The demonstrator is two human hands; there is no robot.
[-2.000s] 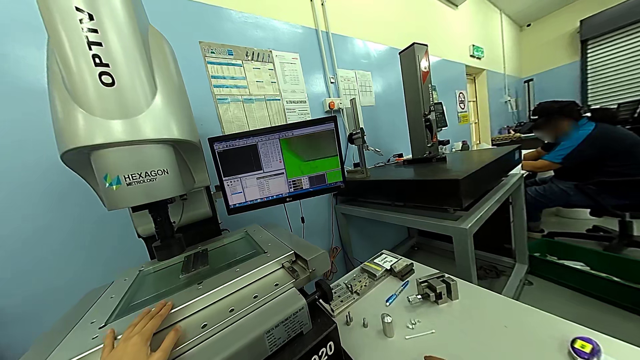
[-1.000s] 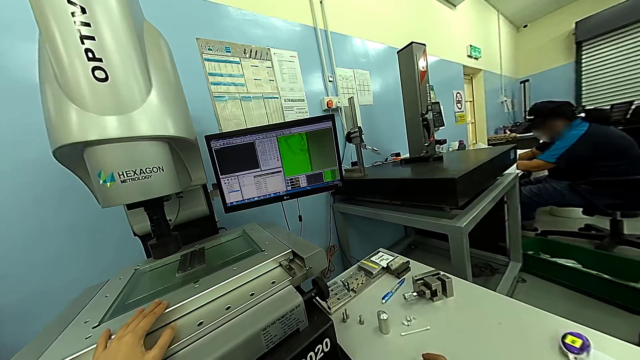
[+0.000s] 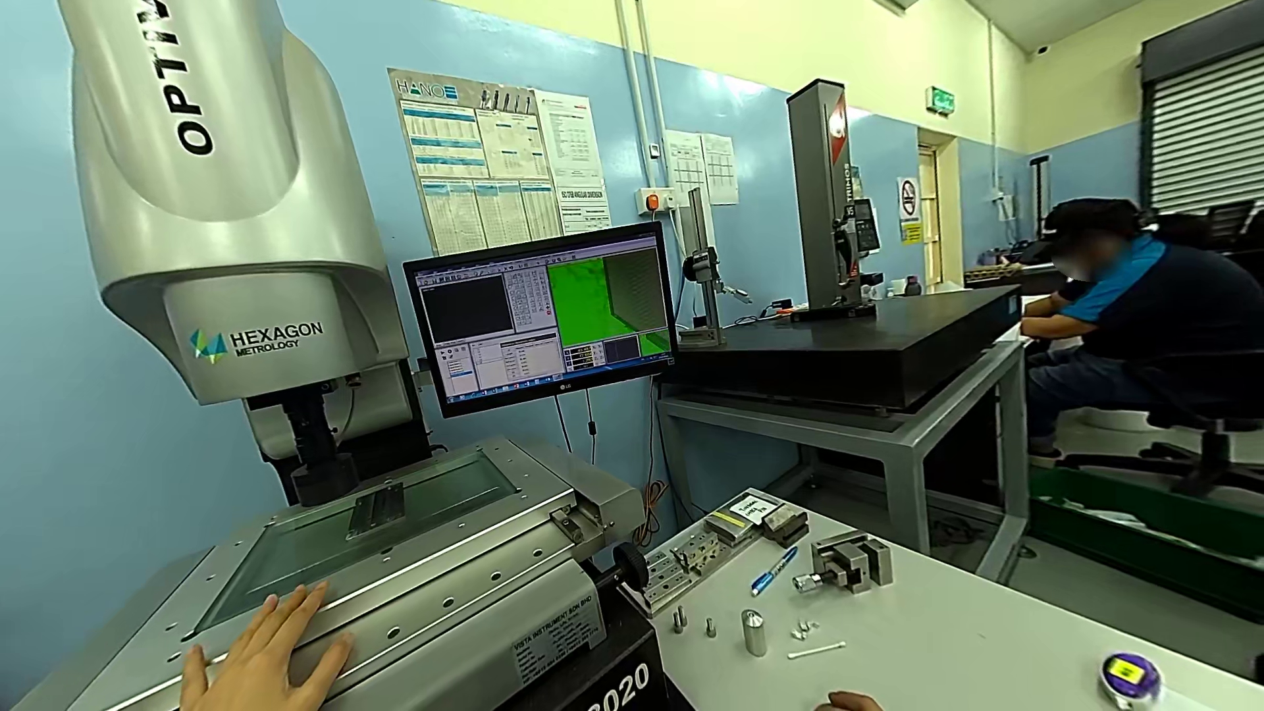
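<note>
My left hand [image 3: 265, 652] lies spread, palm down, on the front edge of the metal stage [image 3: 415, 599] of an optical measuring machine, holding nothing. On the stage glass [image 3: 296, 565] sits a small dark metal part [image 3: 377, 510], just right of the black lens [image 3: 324, 478]. Only a bit of my right hand [image 3: 849, 701] shows at the bottom edge, over or on the white table; what it does is hidden. Nearest to it are a cotton swab [image 3: 818, 651] and a metal cylinder [image 3: 753, 632]. The monitor [image 3: 541, 318] shows a green and dark camera picture.
On the white table [image 3: 948, 642] are a small steel vise [image 3: 851, 563], a blue pen [image 3: 774, 571], a drilled fixture plate [image 3: 691, 565], small pins and a purple round tape [image 3: 1130, 679]. Behind stands a black surface plate [image 3: 849, 355] with a height gauge [image 3: 825, 207]. A person sits at far right.
The green area on the monitor has changed shape, with a dark region now at its right. My left hand stays on the stage edge.
</note>
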